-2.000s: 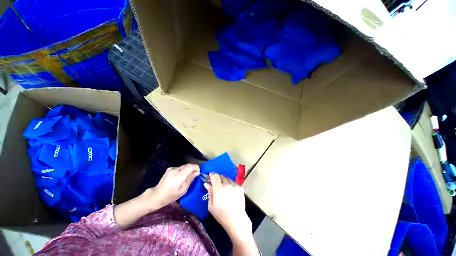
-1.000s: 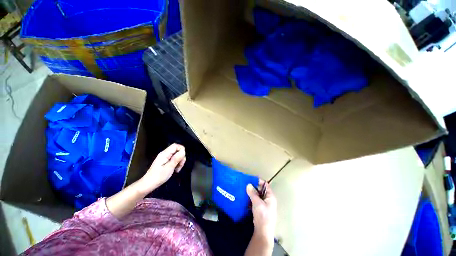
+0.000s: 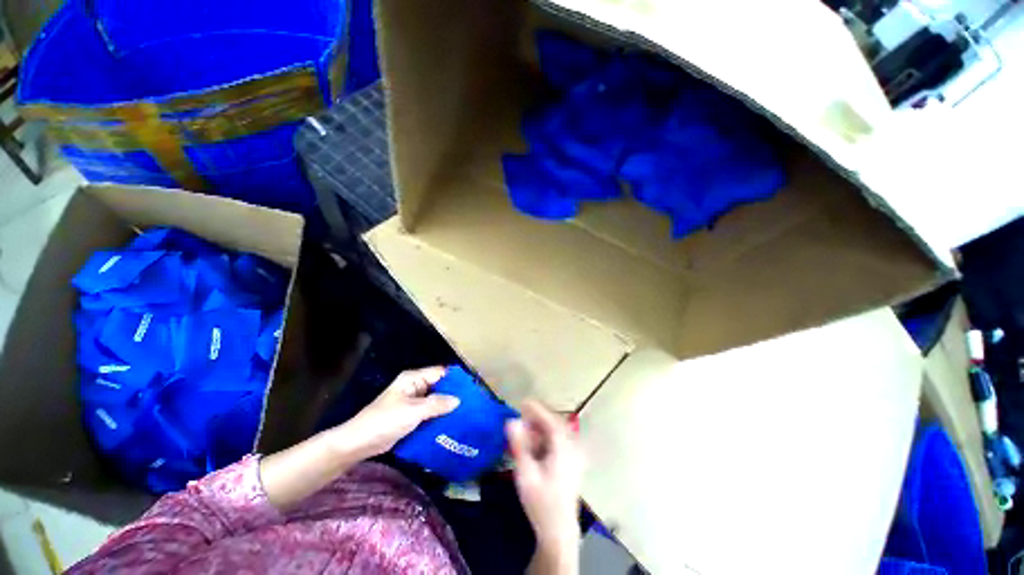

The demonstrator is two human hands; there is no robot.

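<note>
A bright blue fabric panel (image 3: pixel 463 432) with a small white logo is held in front of my body, by the near edge of the carton flap. My left hand (image 3: pixel 407 411) grips its upper left part between thumb and fingers. My right hand (image 3: pixel 545 452) is at the panel's right edge, blurred; a bit of red shows at its fingers. The snips cannot be made out, and whether the right hand touches the panel cannot be told.
A large cardboard carton (image 3: pixel 505 253) lies open ahead with blue pieces (image 3: pixel 651 135) inside. An open carton (image 3: pixel 286 337) at left holds many blue panels (image 3: pixel 185 348). Behind are a blue woven bin (image 3: pixel 213 126) and a dark crate (image 3: pixel 354 152). Thread cones (image 3: pixel 985 388) stand at far right.
My left hand, empty one second ago, has moved right and taken hold of the panel. The panel has moved left, and my right hand has shifted left and is no longer clearly gripping it.
</note>
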